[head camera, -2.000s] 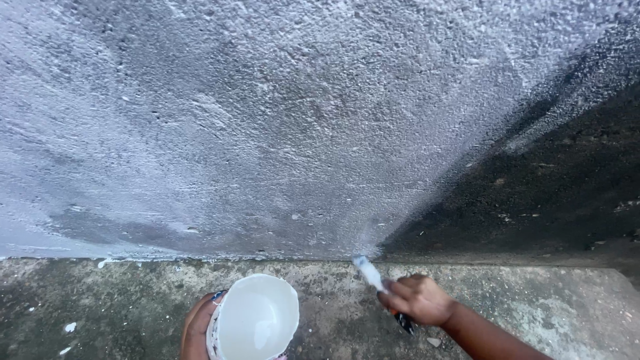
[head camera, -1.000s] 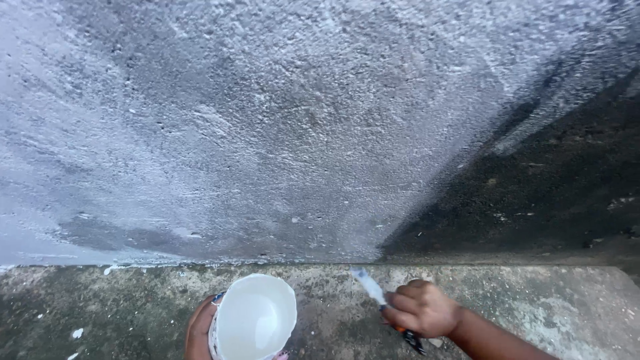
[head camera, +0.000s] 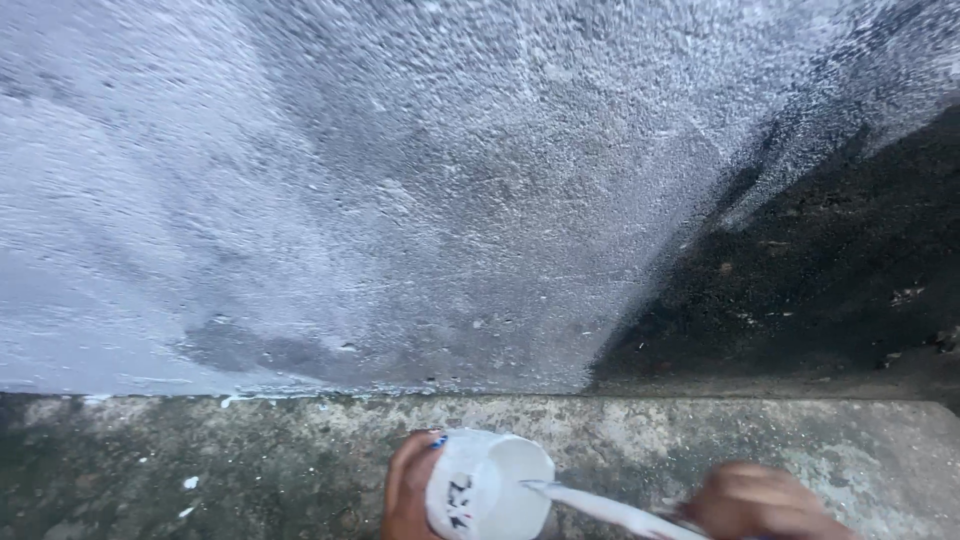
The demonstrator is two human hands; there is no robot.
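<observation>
My left hand (head camera: 409, 487) grips a white plastic tub (head camera: 459, 480) at the bottom centre; the tub is tilted and bears dark writing on its side. Pale paint shows inside it. To the right, my right hand (head camera: 757, 502), blurred, holds a paintbrush (head camera: 615, 514) by its handle. The brush points left, its tip at the mouth of the tub; whether it touches the paint I cannot tell. Above both hands rises a rough wall (head camera: 450, 225), coated whitish-grey on the left and centre.
The wall's right part is dark and bare of the pale coat (head camera: 825, 300). A mottled concrete ledge or floor (head camera: 300, 450) runs along the wall's foot, with white paint drips (head camera: 191, 482) at the left and along the joint.
The brush has gone from near the foot of the wall to the mouth of the tub. The tub has turned, so its marked side now shows. My right hand has moved lower.
</observation>
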